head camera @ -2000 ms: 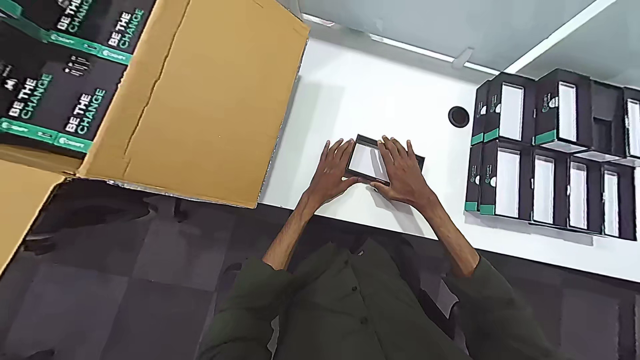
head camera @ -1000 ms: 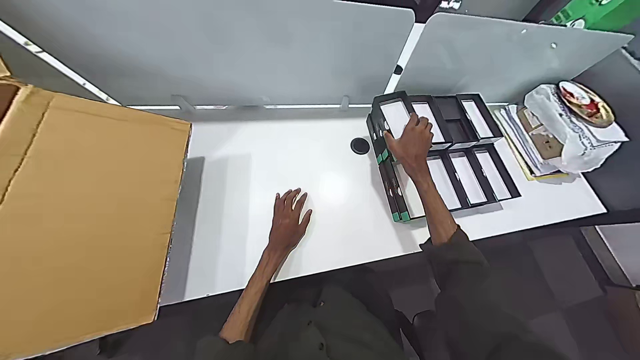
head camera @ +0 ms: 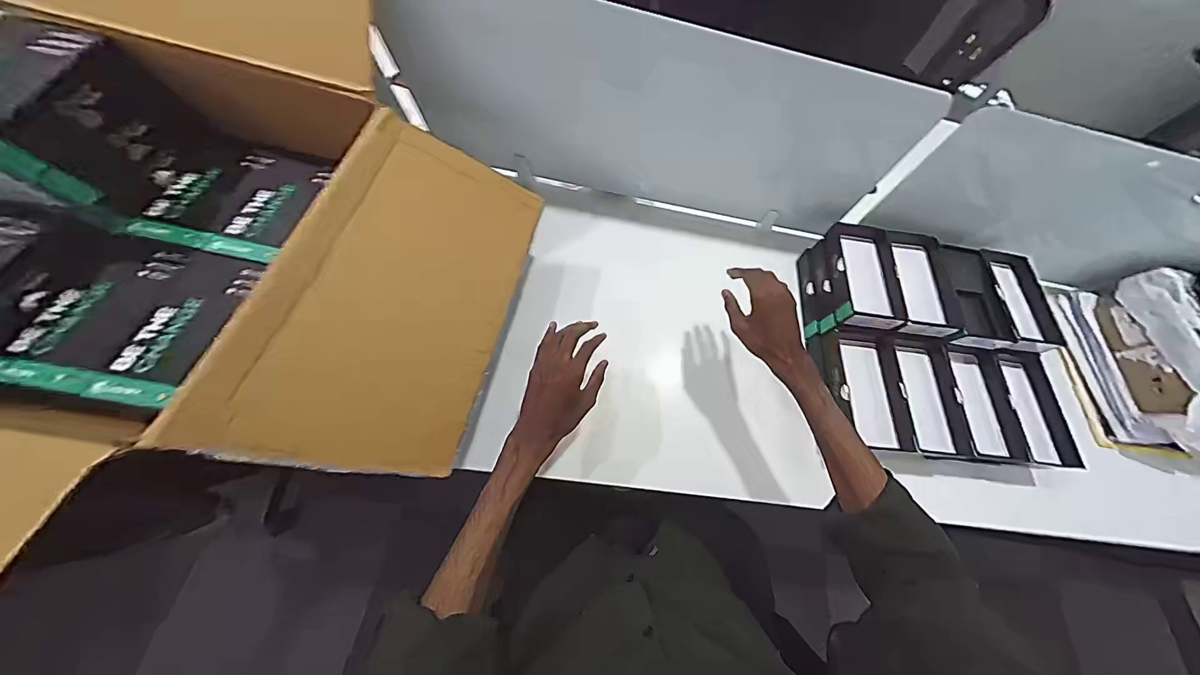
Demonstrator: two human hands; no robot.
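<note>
My left hand (head camera: 560, 386) is over the white table (head camera: 637, 450), fingers spread and holding nothing. Above the table, just left of the stacked boxes, my right hand (head camera: 767, 314) is raised with thumb and fingers apart, also empty, its shadow falling on the tabletop. Several black open-faced boxes (head camera: 883, 389) with white inner panels and green edges stand in two rows on the right. At the left is a large open cardboard carton (head camera: 375, 309) holding several black printed boxes (head camera: 155, 323) with green bands.
Grey divider panels (head camera: 656, 112) run along the table's back edge. Beyond the boxes at the far right lie a pile of papers (head camera: 1106, 375) and a crumpled white plastic bag (head camera: 1162, 309). The carton's flap overhangs the table's left end.
My right hand has come off the boxes on the right and moved left over the table. The black tray-like box held between both hands earlier is no longer in them. The view has swung around.
</note>
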